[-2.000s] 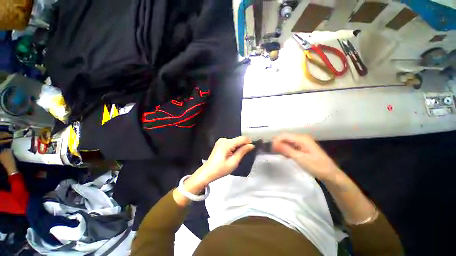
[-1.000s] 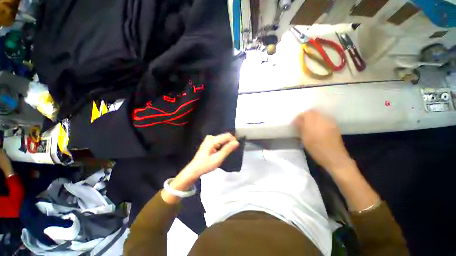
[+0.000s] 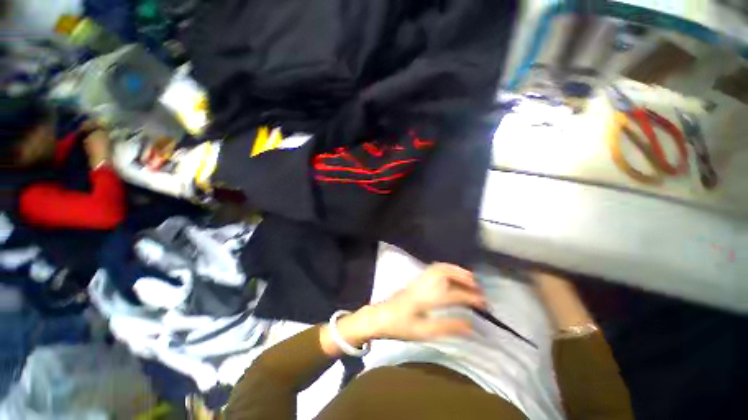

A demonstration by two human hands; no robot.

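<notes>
The black garment (image 3: 394, 98) with a red line design (image 3: 369, 170) lies over the left end of the machine bed and hangs down its front. My left hand (image 3: 435, 303) is blurred, low over the white cloth (image 3: 492, 361) on my lap. A thin dark strip (image 3: 504, 326) runs from its fingertips across that cloth; whether it is held is unclear. My right wrist (image 3: 567, 305) is below the bed's front edge; my right hand is mostly hidden or blurred there, its fingers not readable.
The pale machine bed (image 3: 607, 234) extends right. Red and yellow-handled scissors (image 3: 656, 139) and dark-handled snips (image 3: 703, 156) lie behind it. A person's red sleeve (image 3: 78, 201) is at the far left, above heaped white and grey cloth (image 3: 164, 312). Another machine (image 3: 123, 86) stands upper left.
The view has swung left, so the garment and bed appear farther right. My left hand has left the garment's lower corner and come over my lap. My right hand has dropped from the bed.
</notes>
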